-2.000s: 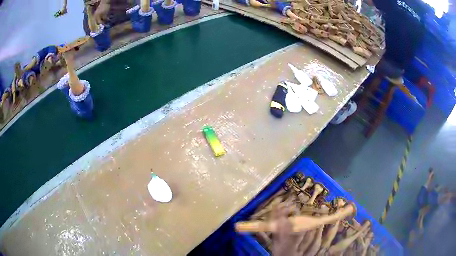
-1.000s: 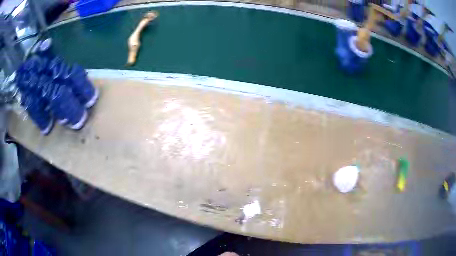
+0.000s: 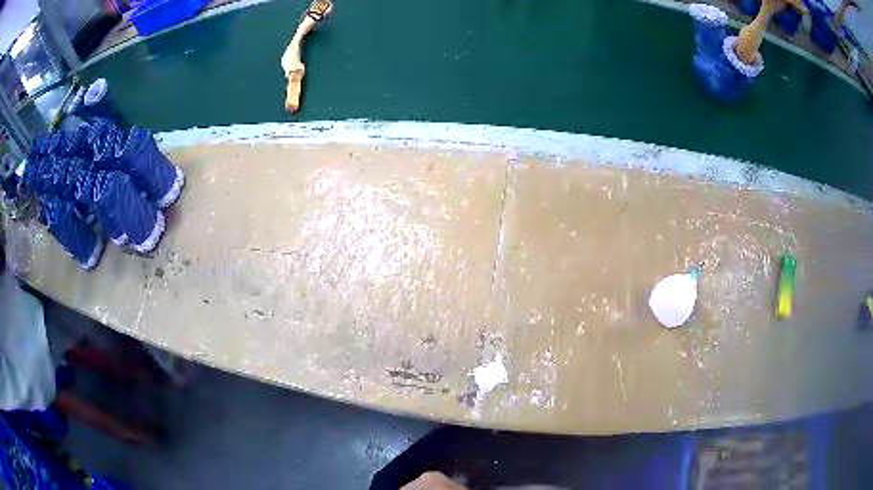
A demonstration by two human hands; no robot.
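A white glue bottle [image 3: 674, 299] with a thin teal nozzle lies on the brown bench [image 3: 431, 230], right of centre. Several blue boots [image 3: 124, 196] with fluffy pale cuffs stand close together at the bench's left end, cuffs down. A tan wooden piece [image 3: 295, 62] lies alone on the green belt [image 3: 459, 67]. A small patch of skin [image 3: 436, 481] shows at the bottom edge beside dark cloth, perhaps part of my left hand; its fingers are cut off. My right hand is out of the picture.
A green-yellow stick [image 3: 786, 287] lies right of the bottle. A white scrap [image 3: 491, 374] is near the bench's front edge. A boot pair [image 3: 727, 62] with wood standing in it is on the belt. A blurred blue crate [image 3: 756, 459] is below right.
The view has swung left from the crate. A hand held a wooden piece over the crate two seconds ago; neither that hand nor that held piece shows now. Boots at the left have come into view.
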